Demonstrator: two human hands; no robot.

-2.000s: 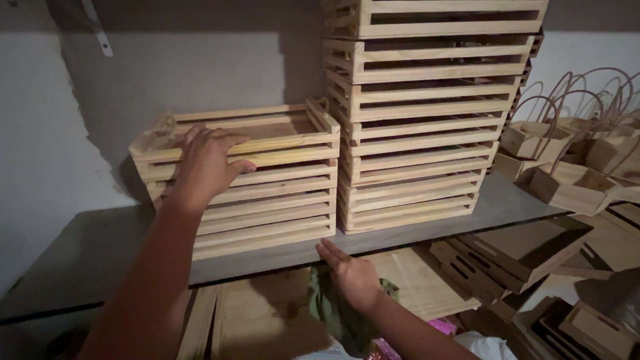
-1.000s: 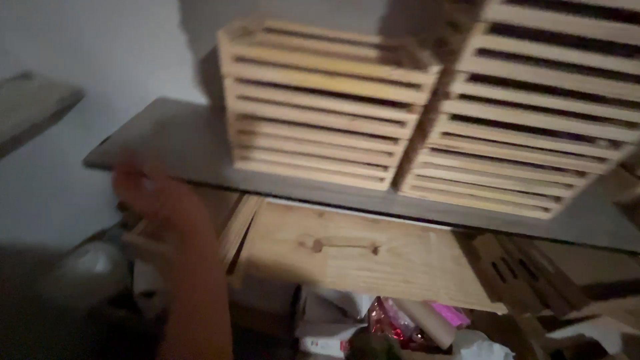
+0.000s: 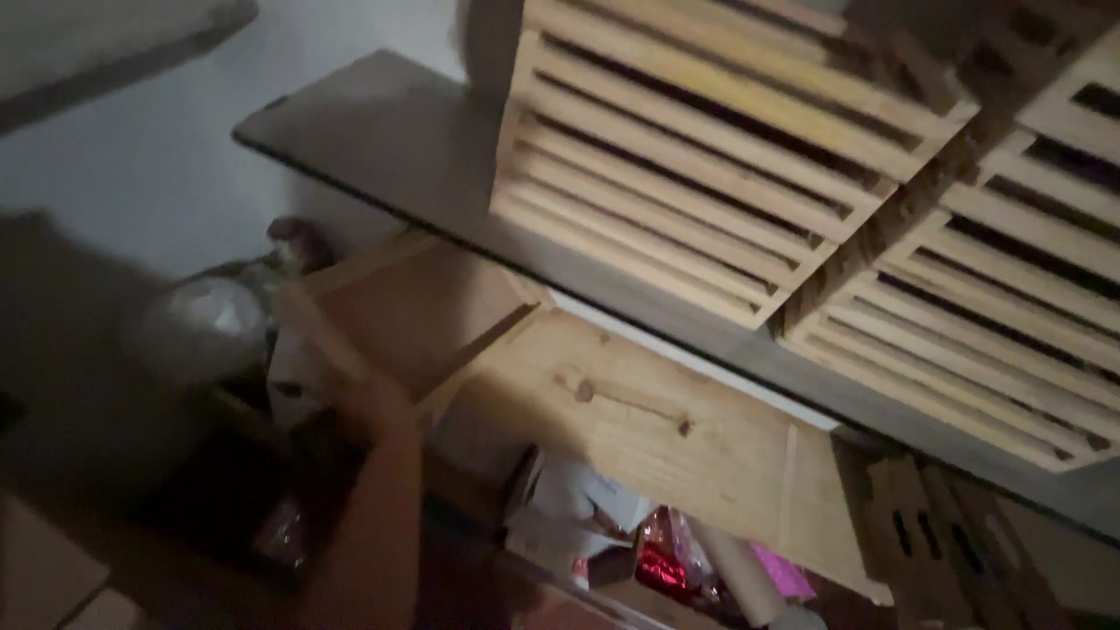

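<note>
My left hand [image 3: 350, 398] is low at the left, below the grey shelf [image 3: 376, 131], against the near edge of a wooden box [image 3: 402, 306]; blur and shadow hide its fingers, so a grip cannot be made out. To its right is a pale wooden panel [image 3: 665, 429] with knots. On the shelf stands a stack of slatted wooden crates [image 3: 682, 166], with a second crate stack [image 3: 980, 350] beside it. My right hand is out of the picture.
Under the panel lie white boxes [image 3: 569, 499], red foil [image 3: 661, 556] and a pink packet [image 3: 783, 569]. A clear plastic bag [image 3: 206, 315] is at the left. Brown pieces with slots [image 3: 919, 525] stand at lower right. Another ledge [image 3: 114, 52] juts in at upper left.
My left hand has left the crate stack and come down below the shelf. My right hand, earlier by the shelf edge with a dark green cloth behind it, is gone from view. The view has shifted left and tilted.
</note>
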